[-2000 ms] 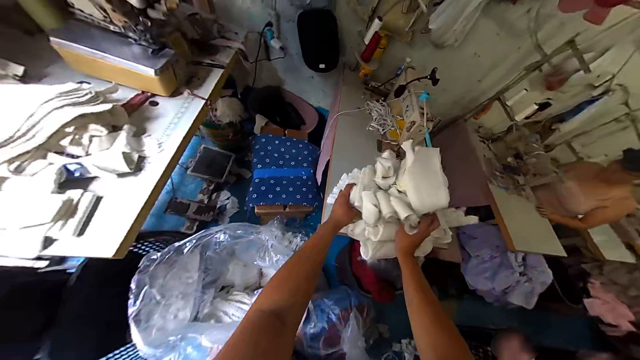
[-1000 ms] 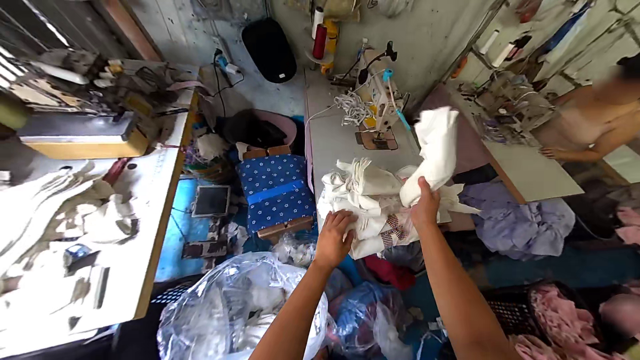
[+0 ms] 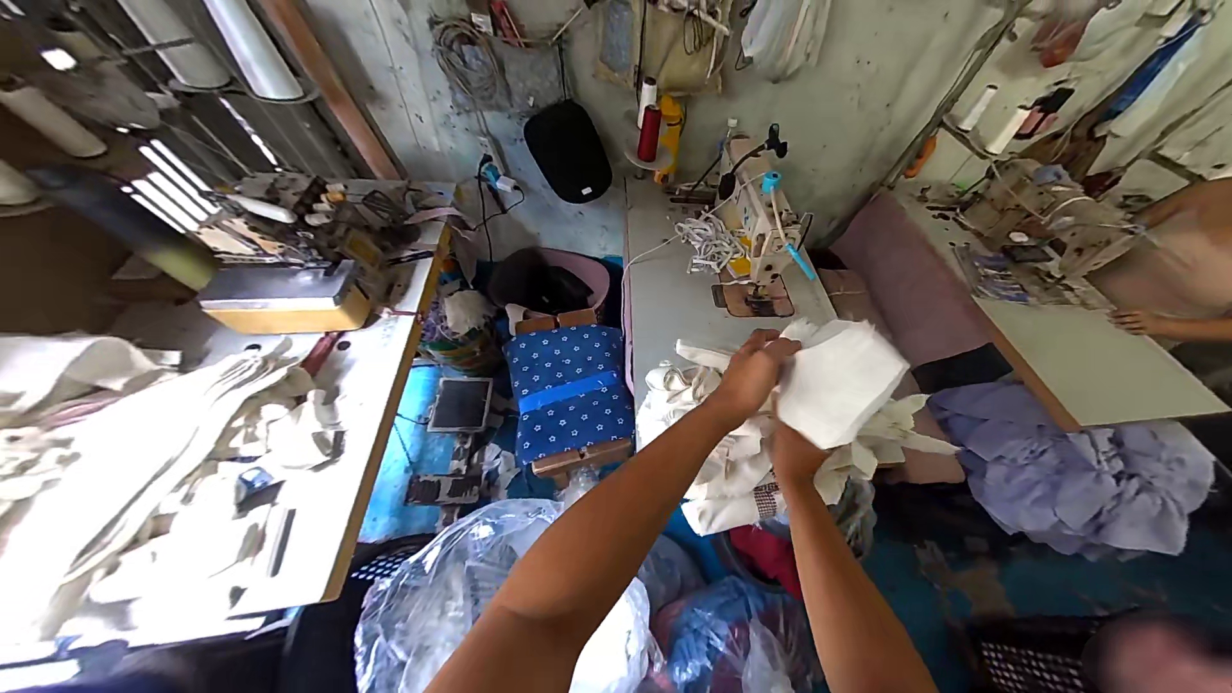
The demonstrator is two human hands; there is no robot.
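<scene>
A folded piece of white fabric (image 3: 839, 383) is held between my two hands over the near end of a sewing table. My left hand (image 3: 756, 377) grips its upper left edge, with the fingers closed on the cloth. Below it, my right hand (image 3: 797, 448) holds the lower left edge, its fingers partly hidden by the fabric. Beneath and around my hands lies a heap of cream-white fabric pieces (image 3: 717, 472), some hanging over the table edge. Beyond the heap stands a sewing machine (image 3: 760, 217), with a tangle of white strips (image 3: 710, 241) beside it.
A bench with a blue patterned cover (image 3: 568, 371) stands left of the sewing table. Clear plastic bags (image 3: 462, 597) sit below my arms. The left table (image 3: 337, 520) bears more white fabric. Lavender cloth (image 3: 1068, 472) hangs at the right, near another person's hand (image 3: 1141, 322).
My left hand has moved from the heap to the white piece that my right hand held up alone a second ago. That piece is now lower, between both hands. The view has shifted.
</scene>
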